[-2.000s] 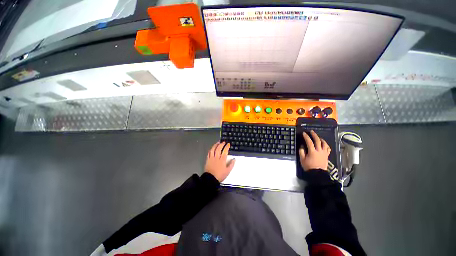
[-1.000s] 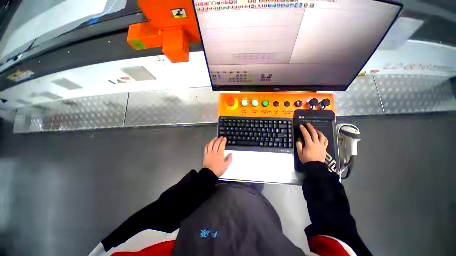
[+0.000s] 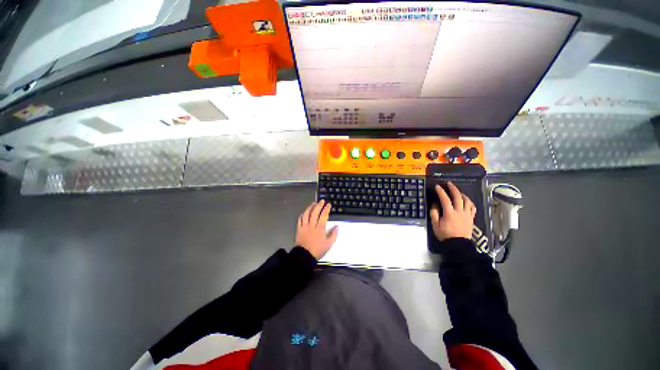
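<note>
My left hand [image 3: 314,230] rests with its fingers slightly apart at the lower left corner of the black keyboard [image 3: 373,196] and on the white shelf [image 3: 380,244]; it holds nothing. My right hand [image 3: 454,212] is curved over a small dark mouse on the black mouse pad [image 3: 456,170]. The mouse is almost wholly hidden under the palm and fingers. The monitor [image 3: 434,69] behind the keyboard shows a pale program window with a toolbar along its top. Its small text cannot be read.
The orange control panel [image 3: 420,165] with round buttons and black knobs lies under the monitor. A white-grey scanner [image 3: 506,206] hangs right of the pad. An orange bracket [image 3: 257,69] stands left of the monitor. Tread plate [image 3: 246,159] runs along the machine's base.
The view dipped and came partly back, so the console shifted up and then slightly down. Both hands have kept their places on the console.
</note>
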